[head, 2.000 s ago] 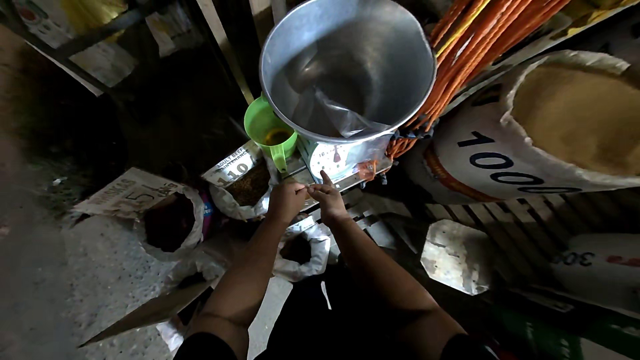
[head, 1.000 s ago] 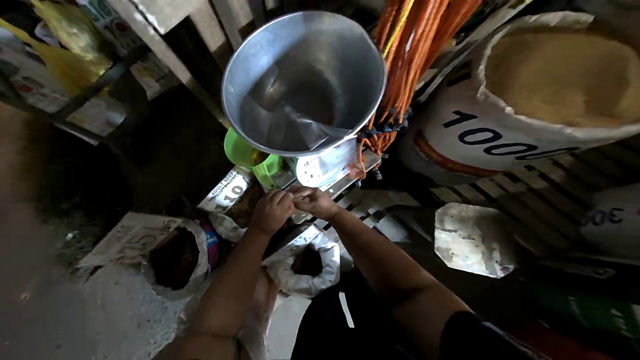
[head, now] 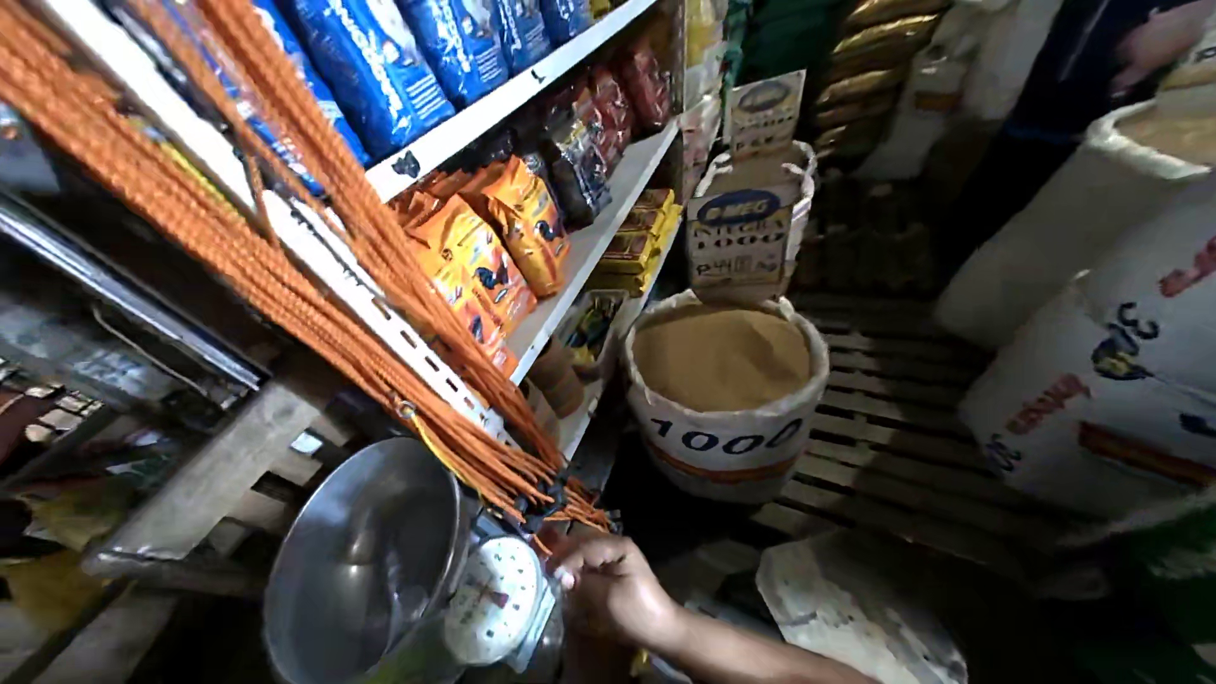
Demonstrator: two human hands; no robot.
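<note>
My right hand (head: 613, 584) is at the lower middle, its fingers bent beside the round white dial of a scale (head: 494, 600). A small pale spot shows at its fingertips; whether that is a held thing or a nail is unclear. The large metal pan (head: 366, 560) sits tilted in view left of the dial. Just above the hand hang the lower ends of orange braided cords (head: 475, 456). My left hand cannot be made out; a dark, blurred patch lies below the right hand.
An open sack of tan meal (head: 722, 356) stands on wooden slats (head: 874, 399). Shelves (head: 513, 76) hold blue and orange packets. More white sacks (head: 1111, 380) stand at right. A person in dark clothing (head: 1054, 104) is at upper right. A pale flat piece (head: 855, 608) lies at lower right.
The view has swung strongly toward the shelves. Both hands were together below the scale before; now only my right hand shows clearly, beside the dial.
</note>
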